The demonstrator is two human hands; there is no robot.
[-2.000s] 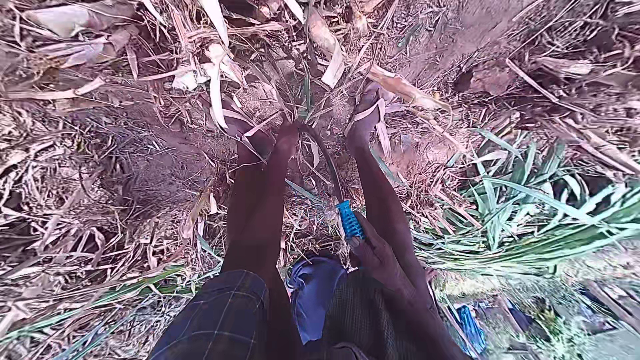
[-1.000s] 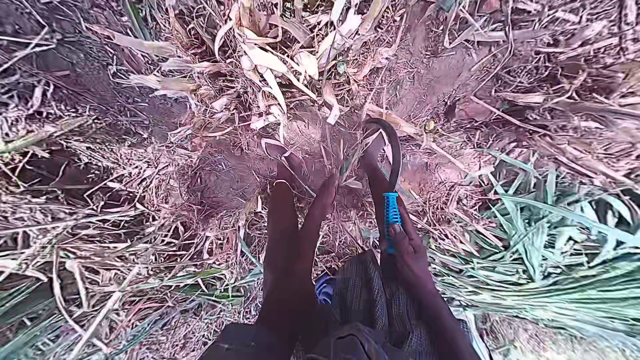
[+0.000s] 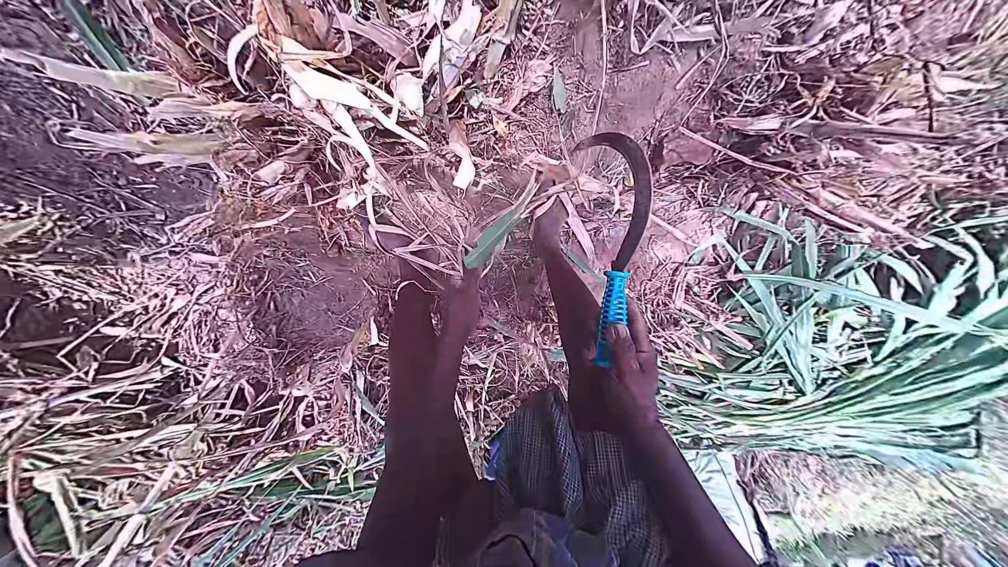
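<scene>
My right hand (image 3: 632, 366) grips the blue plastic handle of a sickle (image 3: 642, 189). The dark curved blade points up and hooks over to the left, just right of my right foot. My left hand (image 3: 463, 295) is in front of my left shin, shut on a bunch of dry grass and leaves (image 3: 429, 236) that has one broad green leaf (image 3: 498, 236) in it. The single fingers of that hand are hard to make out. The blade and the bunch are apart.
Bare feet stand on soil strewn with dry stalks. A heap of cut green leaves (image 3: 819, 378) lies on the right, more cut grass (image 3: 197, 504) at the lower left. Pale dry husks and stalks (image 3: 331, 87) rise ahead of my feet. A pale object (image 3: 724, 492) shows beside my right forearm.
The sickle blade was between the feet near my left hand two seconds ago; it has moved right, clear of the feet. The bunch with the green leaf now shows plainly in my left hand.
</scene>
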